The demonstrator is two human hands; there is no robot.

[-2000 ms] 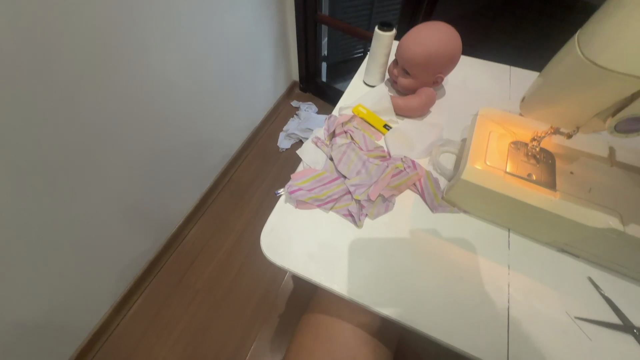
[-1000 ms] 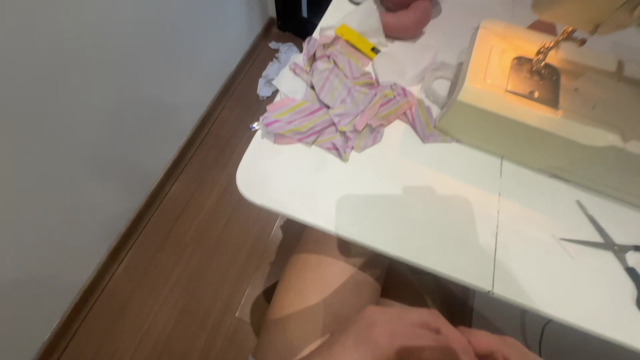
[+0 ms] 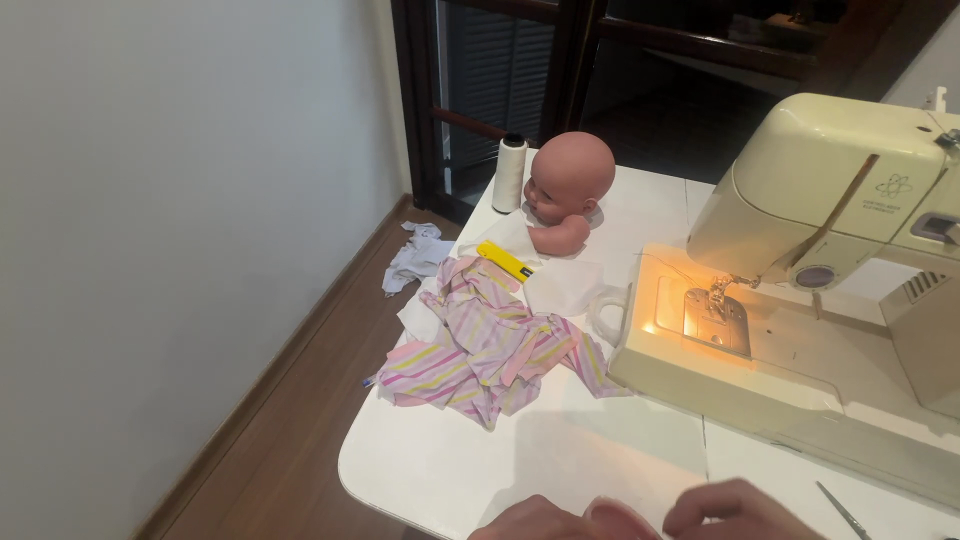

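Observation:
At the bottom edge my left hand [image 3: 532, 519] is curled against a smooth pink piece [image 3: 621, 516] with a curved, paler rim; what it is cannot be told. My right hand [image 3: 731, 511] is just right of it, fingers bent, its fingertips close to the piece; the frame cuts off both hands. Beyond them, striped pink, lilac and yellow fabric [image 3: 480, 337] lies crumpled on the white table [image 3: 420, 465]. A yellow utility knife [image 3: 504, 260] rests at its upper edge. To the right stands a cream sewing machine [image 3: 832, 180], its lamp lit over the needle plate [image 3: 716, 322].
A doll's head [image 3: 574, 176] and doll limb [image 3: 559, 236] sit by a white thread cone [image 3: 510, 174]. A roll of clear tape [image 3: 609, 313] touches the machine. Scissors [image 3: 841, 510] lie partly visible at lower right. Pale cloth [image 3: 420, 259] is on the floor by the wall.
Both hands have risen from below the table's front edge to in front of the tabletop, with the pink piece now showing between them. The view has tilted up.

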